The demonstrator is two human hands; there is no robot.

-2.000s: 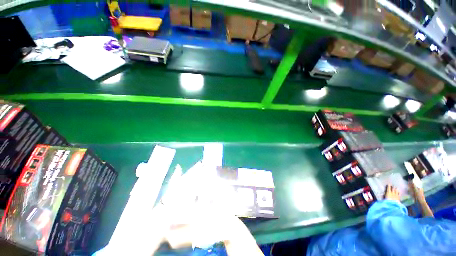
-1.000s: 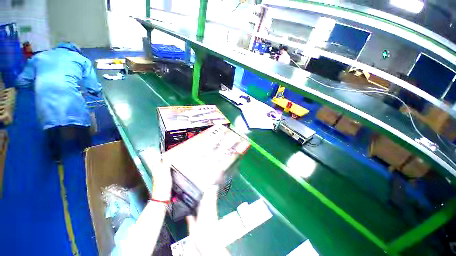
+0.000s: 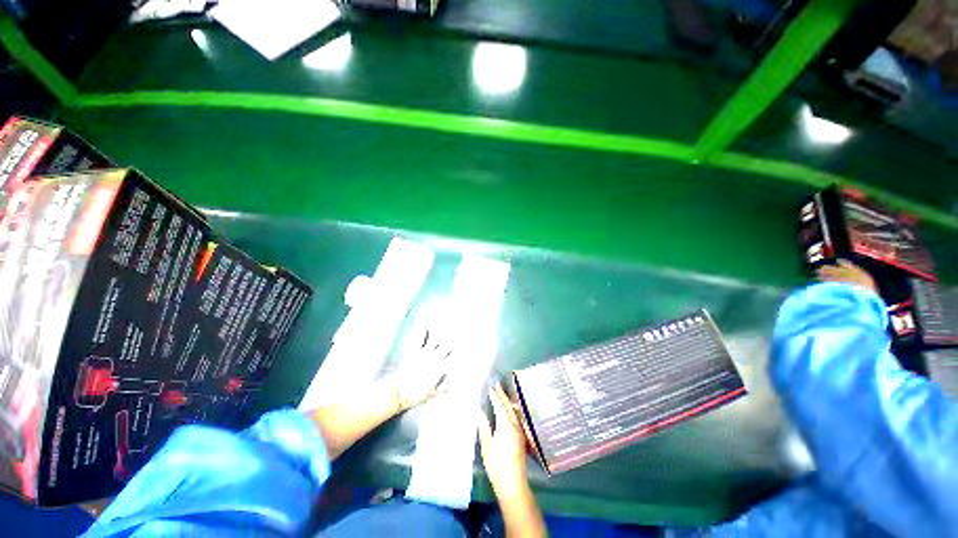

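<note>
A black retail box (image 3: 630,389) with white text and red trim lies on the green bench, slightly slanted. My right hand (image 3: 506,436) is beside its left end, fingers close against it; whether it grips is unclear. A long white strip (image 3: 462,389) lies left of that hand, running away from my body. A second white strip (image 3: 383,305), with a rounded piece at its left edge, lies farther left. My left hand (image 3: 420,370) is over the gap between the strips, its fingers washed out by glare. No seal can be made out at the fingertips.
Stacked black boxes (image 3: 158,315) with red tool pictures stand close at the left. More boxes (image 3: 872,236) are at the right, where a co-worker's hand and blue sleeve (image 3: 840,326) reach in. A bright green rail (image 3: 420,121) crosses behind, with a white sheet (image 3: 278,21) beyond.
The view has swung from the left box stack back to the bench. My hands have left the box they held there and are at the strips and another box. The co-worker's hand now touches the right-hand boxes.
</note>
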